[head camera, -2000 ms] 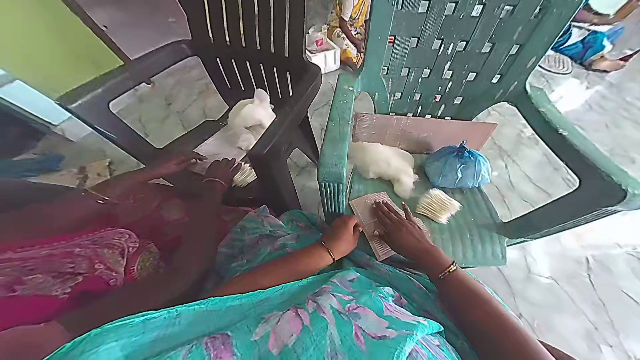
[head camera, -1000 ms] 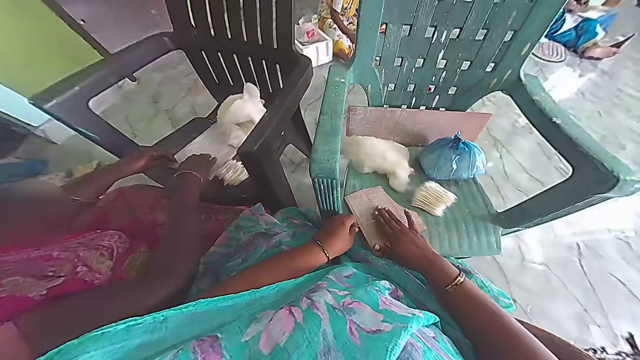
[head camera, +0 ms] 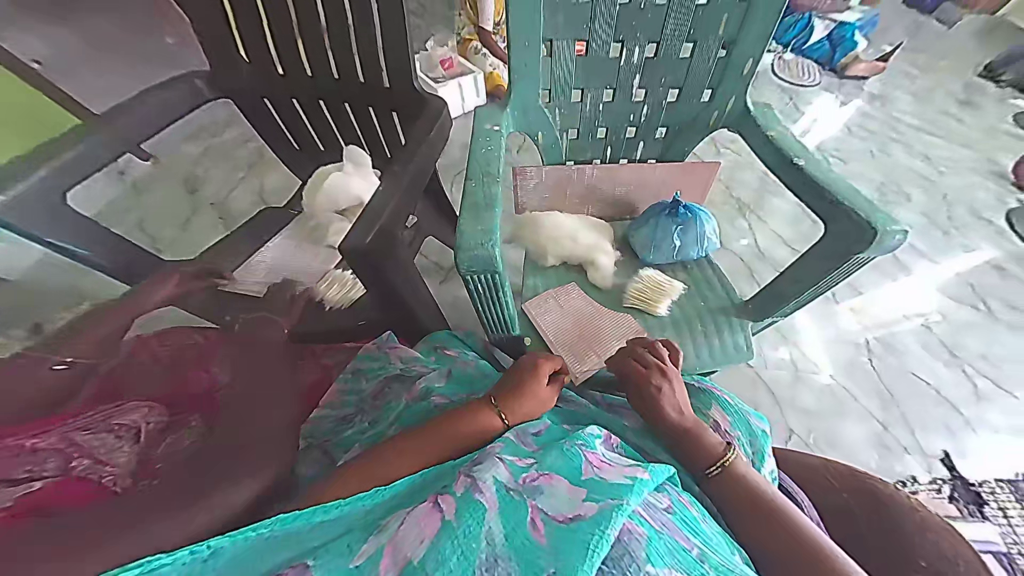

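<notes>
A ribbed piece of cardboard [head camera: 582, 326] lies at the front of a green plastic chair's seat [head camera: 712, 336]. My left hand [head camera: 531, 387] grips its near left corner with curled fingers. At the cardboard's right edge is my right hand [head camera: 652, 376], its fingers bent and bunched; whether they pinch anything cannot be seen. Behind the cardboard lies a lump of white cotton [head camera: 564, 240]. A bundle of cotton wicks [head camera: 654, 290] sits to the right, and a tied blue plastic bag [head camera: 674, 230] stands behind it. A flat brownish board [head camera: 616, 188] leans against the chair's back.
On the left, another person's hands [head camera: 280, 308] work over a pale board [head camera: 280, 260] on a dark plastic chair [head camera: 400, 192], with cotton [head camera: 340, 192] and wicks [head camera: 339, 288] beside them. A white box [head camera: 458, 84] stands between the chairs. More people sit on the floor beyond.
My right hand has moved from the top of the cardboard to its near right edge, uncovering the ribbed surface. My left hand stays at the near left corner.
</notes>
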